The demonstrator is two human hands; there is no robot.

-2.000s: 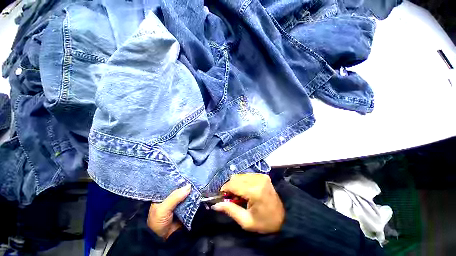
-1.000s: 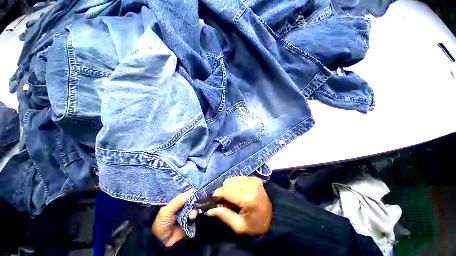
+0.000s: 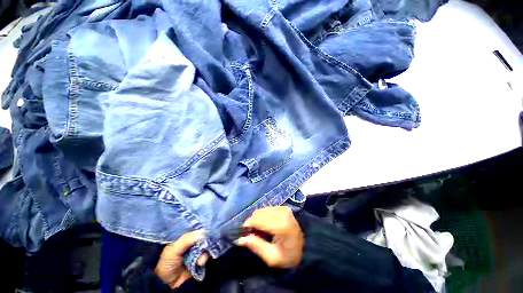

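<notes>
A blue denim garment with pale topstitching lies over the table edge. My left hand pinches its lower corner, which is folded and hangs down between the fingers. My right hand is closed around small red-handled snips. The dark blades point left, at the corner beside my left fingers. The blades are blurred, so whether they touch the cloth cannot be told. A patch pocket with yellowish stitching shows on the garment.
More denim garments are heaped at the left and top. The white table has a curved edge at the right. Below it, at the lower right, are a crumpled whitish cloth and a dark green perforated crate.
The garment and both hands have shifted slightly left in view. The pinched corner is more folded in my left hand. The snips stay in my right hand beside it.
</notes>
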